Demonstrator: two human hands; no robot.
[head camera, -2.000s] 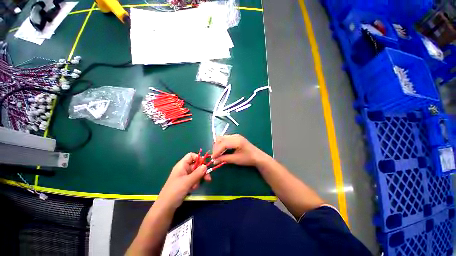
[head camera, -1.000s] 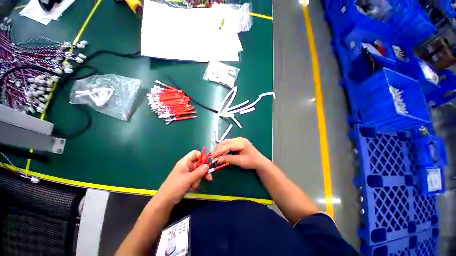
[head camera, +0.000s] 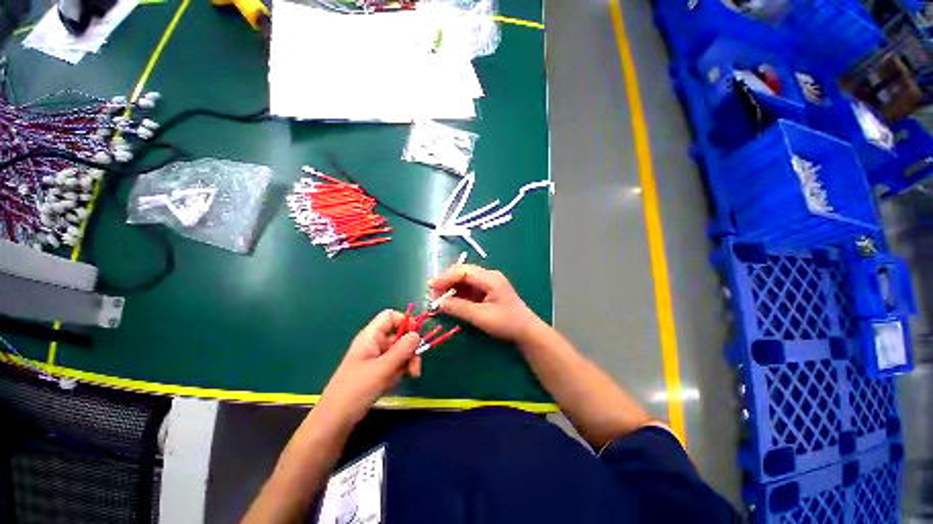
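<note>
My left hand (head camera: 374, 353) holds several short red leads (head camera: 439, 338) with white ends, fanned out from between thumb and fingers. My right hand (head camera: 489, 301) is just right of it and pinches a short white sleeve piece (head camera: 443, 298) at the red leads. The exact contact between sleeve and lead is too small to tell. A fanned pile of red leads with white ends (head camera: 346, 213) lies on the green bench beyond my left hand. Thin white tubing lengths (head camera: 481, 217) lie beyond my right hand.
A clear bag (head camera: 228, 205) lies left of the red pile. A small bag of white parts (head camera: 441, 146) lies below white paper (head camera: 368, 67). Wire harnesses (head camera: 67, 169), a black cord (head camera: 210, 115) and a metal housing (head camera: 51, 285) are at left. Blue bins (head camera: 757, 189) stand across the aisle.
My right hand has shifted slightly up and away from my left hand, and a white piece now shows at its fingers. The loose white piece near my right hand looks partly covered by the fingers.
</note>
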